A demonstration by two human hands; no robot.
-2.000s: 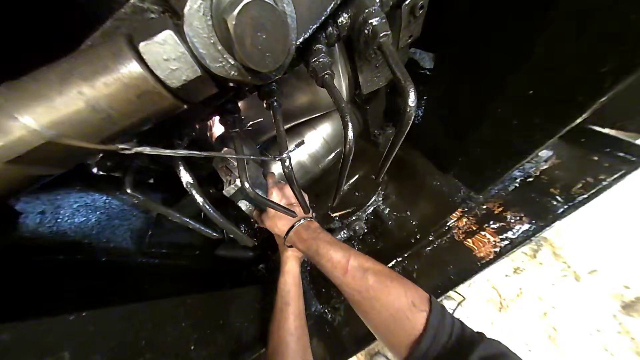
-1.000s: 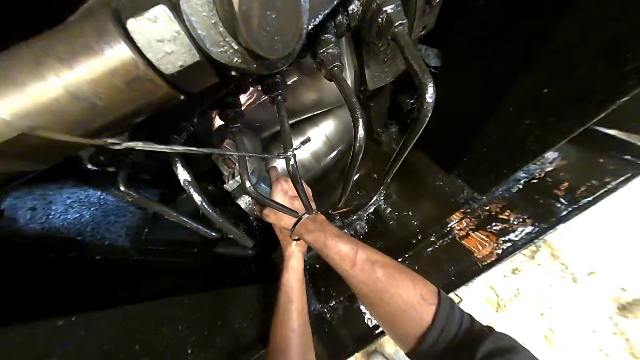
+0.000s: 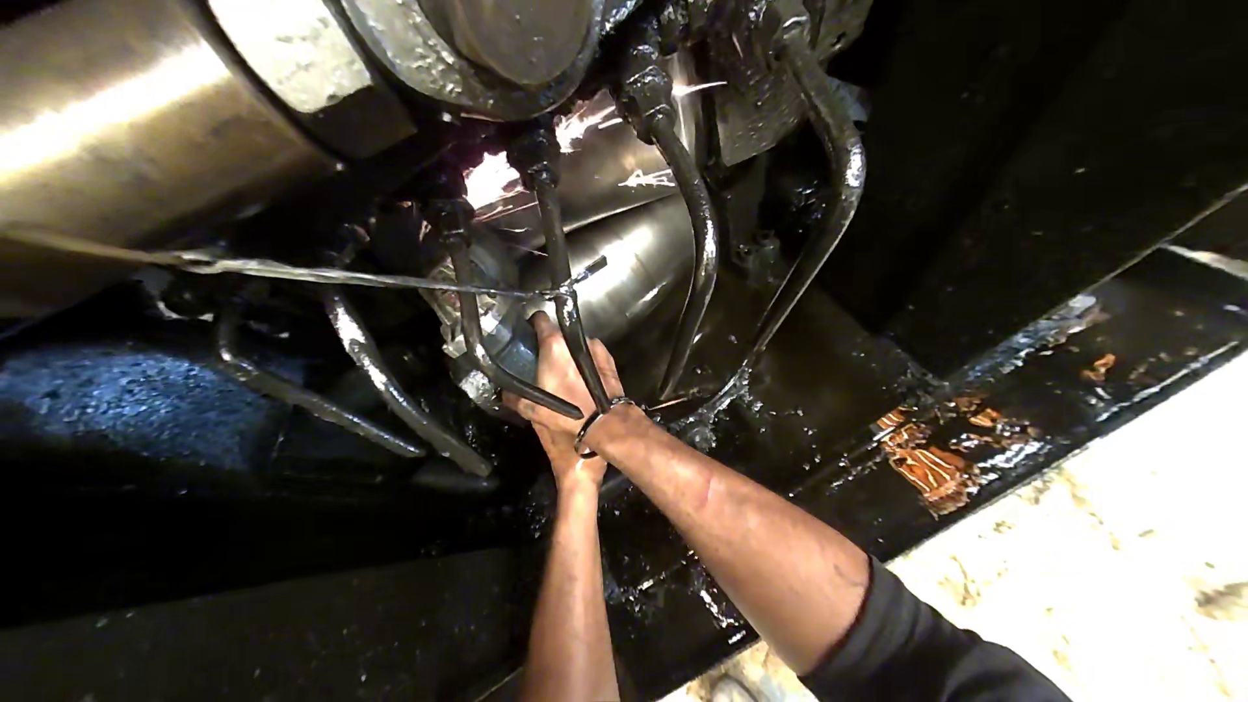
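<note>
Both hands reach in among bent, greasy metal pipes (image 3: 699,258) below a large bolt head (image 3: 526,34). My right hand (image 3: 575,375), with a dark bracelet at its wrist, lies against a metal fitting (image 3: 478,336) beside a shiny metal cylinder (image 3: 624,263); two pipes cross in front of it. Under and beside it is my left hand (image 3: 561,444), mostly covered by the right one. Whether the fingers close on the fitting is hidden. A thin wire (image 3: 361,277) runs from the left to one of the pipes, just above the hands.
A thick brass-coloured cylinder (image 3: 127,117) fills the upper left. Bright light and sparks (image 3: 492,180) show behind the pipes. A black, oily steel plate (image 3: 1033,244) lies at the right, with orange-brown patches (image 3: 931,468) near its edge. Beyond it is pale, stained ground (image 3: 1102,556).
The view has moved closer to the machine. Sparks and bright light behind the pipes have grown much stronger. Both hands stay at the same fitting.
</note>
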